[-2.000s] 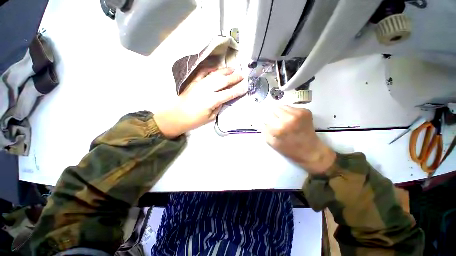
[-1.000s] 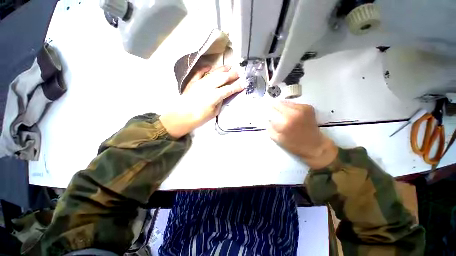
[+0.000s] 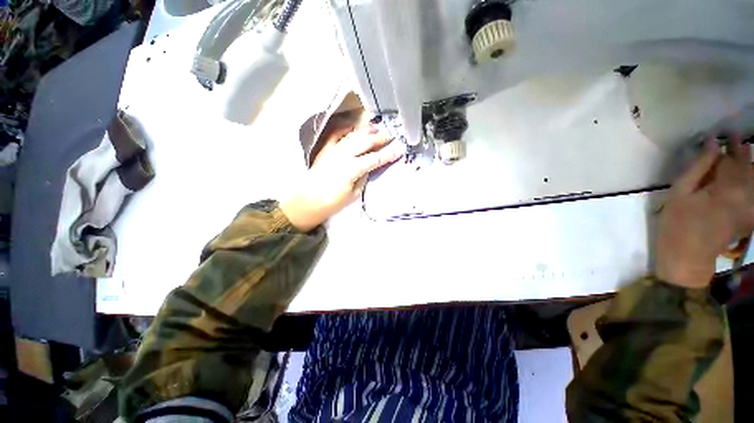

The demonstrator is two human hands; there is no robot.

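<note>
My left hand (image 3: 343, 173) lies on the dark brown piece (image 3: 312, 135), with its fingertips beside the presser foot area (image 3: 407, 149) of the sewing machine. The brown piece curves up behind the fingers, with a light fabric part (image 3: 350, 102) at its upper edge. Glare hides the fine detail at the needle. My right hand (image 3: 703, 215) is at the far right edge of the table, slightly blurred, with its fingers at a dark metal object. A bit of orange scissor handle (image 3: 734, 249) shows beside it; whether the fingers hold anything cannot be told.
The white machine head (image 3: 562, 49) spans the top, with a ridged tension dial (image 3: 493, 40). Crumpled light cloth with dark brown ends (image 3: 87, 202) lies on the table's left. A grey-white bottle-shaped fixture (image 3: 258, 87) stands upper left. A dark grey surface (image 3: 54, 182) adjoins at left.
My right hand has moved from beside the needle area to the far right, over where the orange scissors lay. My left hand stays on the brown piece. The view has shifted.
</note>
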